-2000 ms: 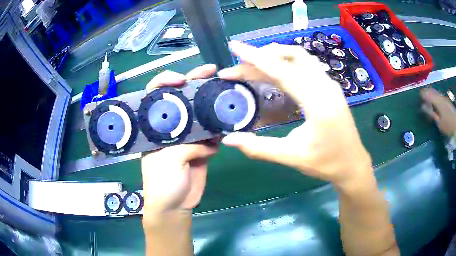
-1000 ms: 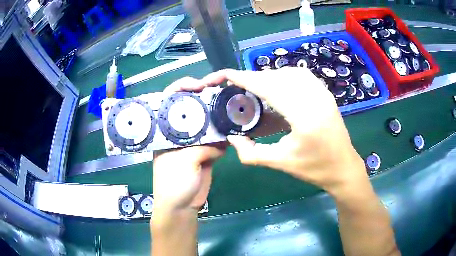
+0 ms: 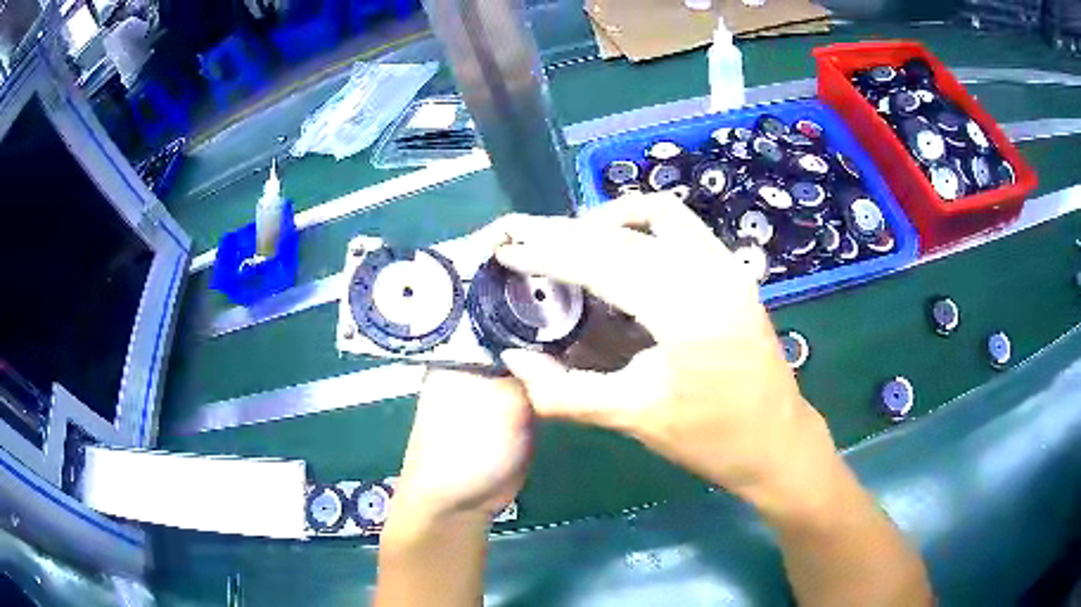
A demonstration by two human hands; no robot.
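Observation:
My left hand (image 3: 468,439) holds a metal plate (image 3: 356,338) from below, above the green bench. One black-rimmed disc (image 3: 407,296) sits at the plate's left end, its pale centre facing me. My right hand (image 3: 699,344) has thumb and fingers around the rim of a second disc (image 3: 536,296), right beside the first. The plate's right part is hidden behind my right hand. Whether the second disc is fully seated I cannot tell.
A blue bin (image 3: 759,287) and a red bin (image 3: 1008,211) hold many discs. Loose discs lie at right (image 3: 896,396). A white strip (image 3: 196,489) and discs on another plate (image 3: 326,506) lie lower left. A needle-tip bottle (image 3: 270,213) stands in a blue holder (image 3: 255,279). A metal upright rises ahead.
The held plate has shifted right in view. Two discs show on it instead of three, with my right hand now at the second from the left. More loose discs show at right than two seconds ago.

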